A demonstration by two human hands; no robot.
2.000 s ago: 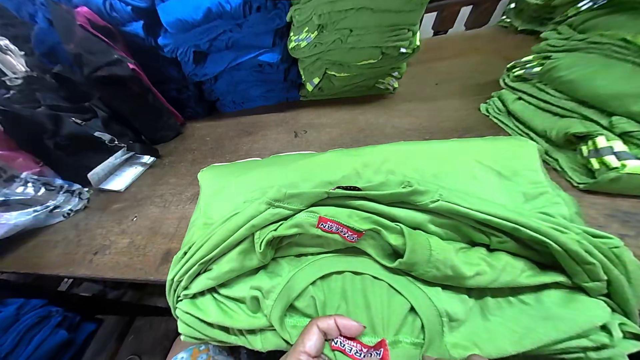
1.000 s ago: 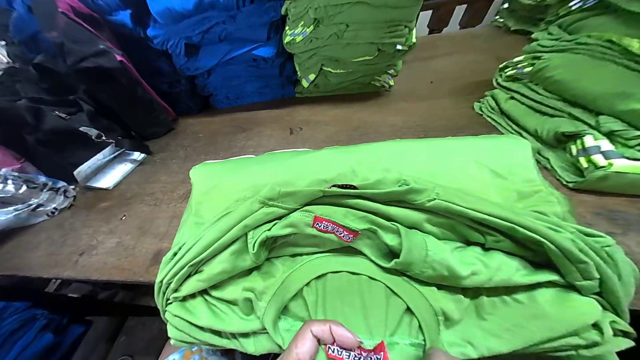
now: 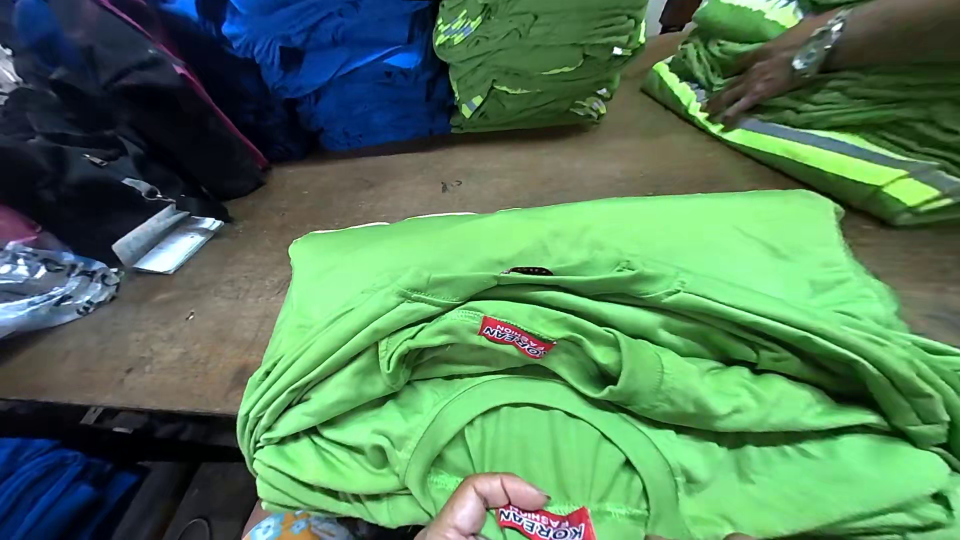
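Observation:
Bright green T-shirts (image 3: 570,232) lie layered in a pile across the wooden table's front edge, with their necklines toward me. At the bottom of the view, my left hand (image 3: 487,506) pinches the back neckline of the nearest shirt beside its red neck label (image 3: 547,523). A second red label (image 3: 516,337) shows inside the collar of the shirt behind. Only fingertips of my right hand (image 3: 739,536) show at the bottom edge, right of the neckline; what they hold is hidden.
Blue folded garments (image 3: 367,82) and a green stack (image 3: 532,67) stand at the back of the wooden table (image 3: 375,184). Black bags (image 3: 97,150), a small booklet (image 3: 176,244) and clear plastic (image 3: 52,289) lie left. Another person's hand (image 3: 765,79) rests on green garments with reflective bands (image 3: 825,154).
Another person's hand and arm have come into view at the upper right, and the reflective-banded garments there lie differently. My left hand stays at the neckline.

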